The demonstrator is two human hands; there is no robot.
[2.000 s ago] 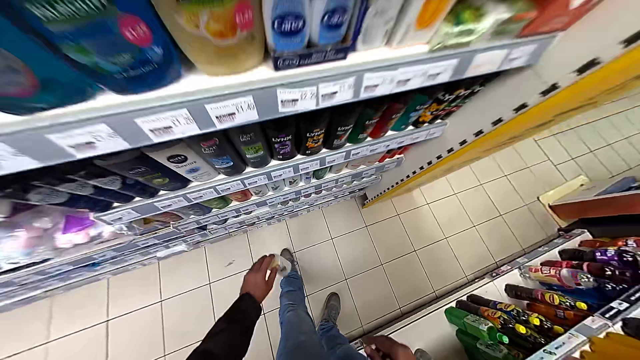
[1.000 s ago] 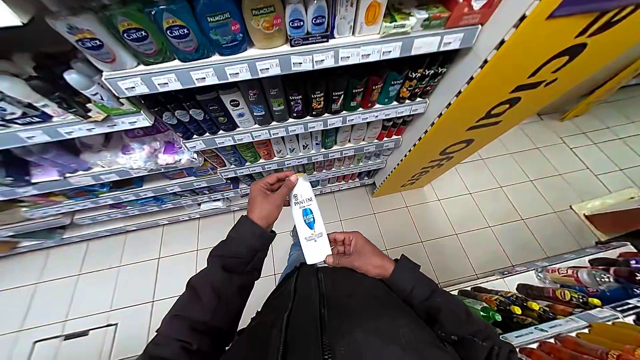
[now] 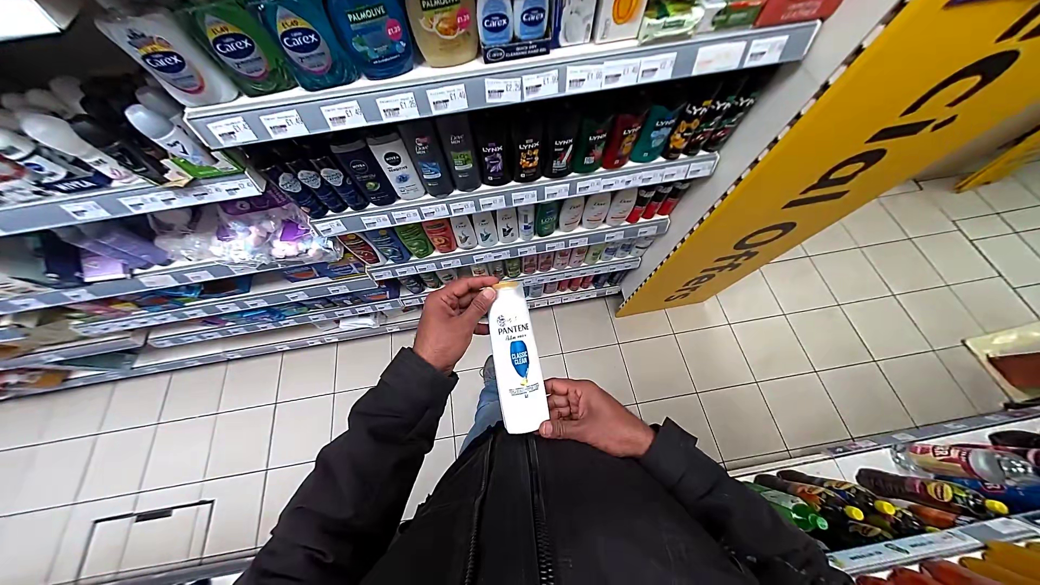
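Observation:
A white Pantene bottle with a gold cap and a blue emblem is held in front of my black jacket, its printed front facing up. The fingers and thumb of my left hand pinch it at the cap end. Near its base, my right hand grips the right edge between thumb and fingers. The bottle stands nearly upright in the view, cap toward the shelves, leaning slightly left.
Shelves ahead carry Carex and Palmolive bottles, with Lynx bottles on the tier below. A yellow sign panel borders them at right. Drinks bottles lie on a shelf at lower right. Pale floor tiles lie between.
Two seconds ago my left hand was out over the floor and my right low at the frame's edge; now both are on the bottle before me. Since one second ago the hold looks the same.

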